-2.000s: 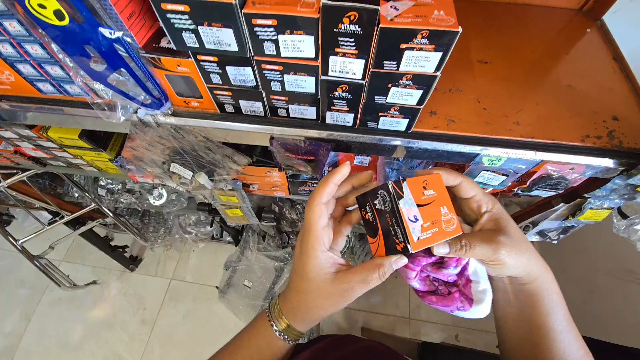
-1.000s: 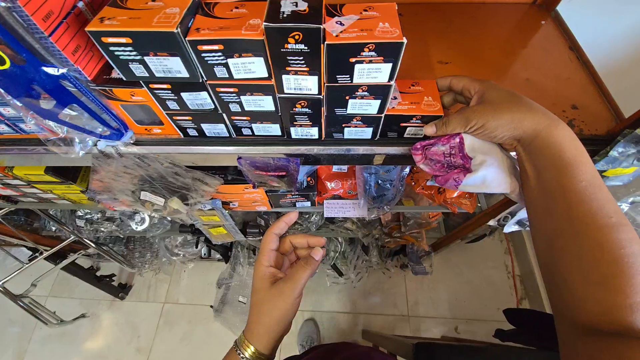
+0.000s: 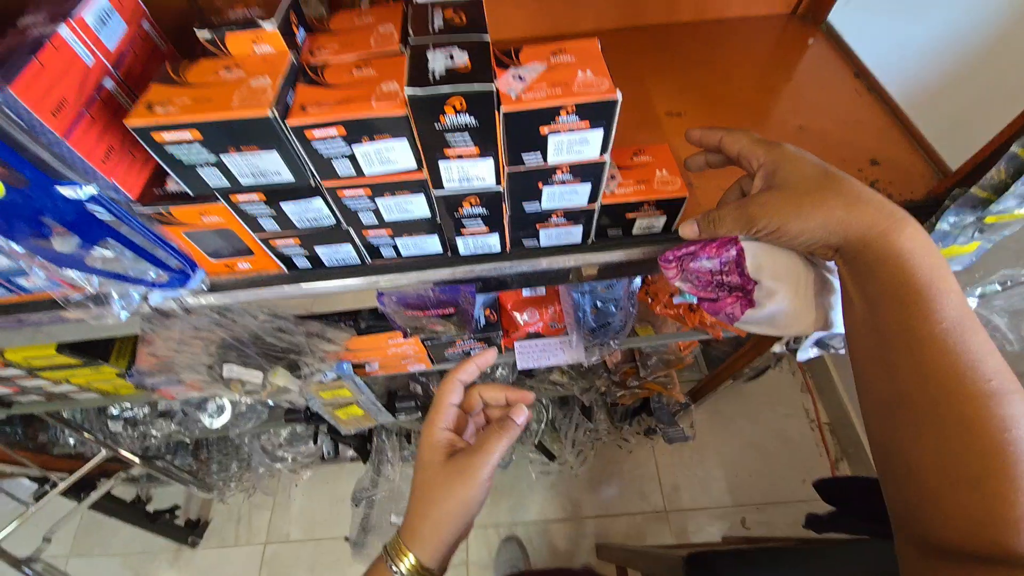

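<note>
A small orange-and-black cardboard box [image 3: 645, 192] sits on the orange shelf [image 3: 720, 80], at the right end of the stacked cartons [image 3: 560, 144]. Just right of that box is my right hand [image 3: 768, 188], fingers apart, thumb close to its front corner. A purple-and-white cloth [image 3: 744, 284] hangs under this hand; what holds it is hidden. Lower down, my left hand [image 3: 476, 432] is held in front of the lower shelves with its fingers half curled and nothing in them. Gold bangles [image 3: 404, 556] are on the left wrist.
Blue plastic packaging [image 3: 88, 200] leans at the left. Bagged parts [image 3: 600, 312] and a handwritten paper note [image 3: 550, 352] line the lower shelf. A metal rack [image 3: 72, 488] stands at lower left on the tiled floor, with a dark seat or bench [image 3: 744, 560] at the bottom right.
The small box was between both hands, then stood on the shelf under my right hand. That hand has let go and moved off to the right. My left hand has come away from the box.
</note>
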